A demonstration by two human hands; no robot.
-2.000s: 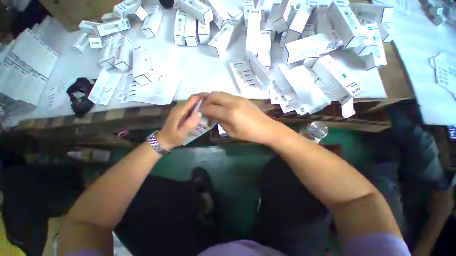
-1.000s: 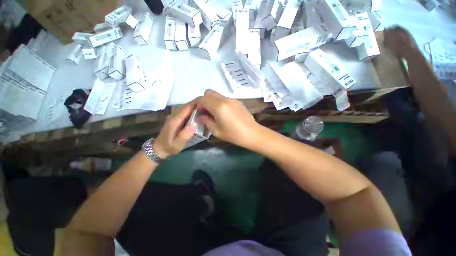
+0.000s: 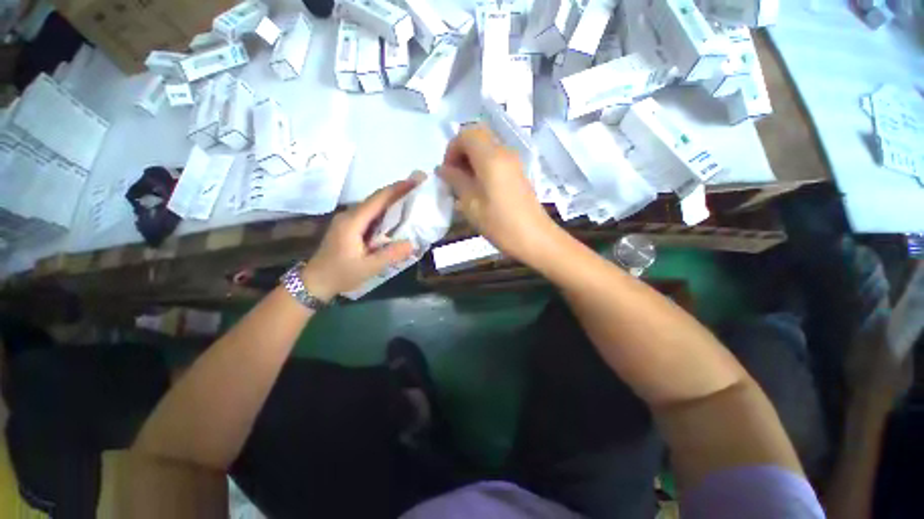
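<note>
My left hand (image 3: 357,243) holds a white printed carton (image 3: 377,276), tilted, in front of the table's front edge. My right hand (image 3: 491,182) is just to the right of it, above the table edge, its fingers closed on a thin, whitish, blurred piece (image 3: 430,211) that spans between the hands. Whether this piece is a leaflet or a carton flap, I cannot tell. A finished-looking white carton (image 3: 464,253) lies in the brown open shelf just below my right hand.
Many white cartons (image 3: 613,86) lie piled at the back and right of the table. Flat cartons (image 3: 51,152) are stacked at the left, near a black crumpled item (image 3: 154,203). A clear round plastic piece (image 3: 635,253) shows below the right edge. Another person's arm (image 3: 873,405) is at far right.
My right hand has moved up and right from the carton, and the whitish piece now shows between my hands. The other person's arm has withdrawn from the table corner.
</note>
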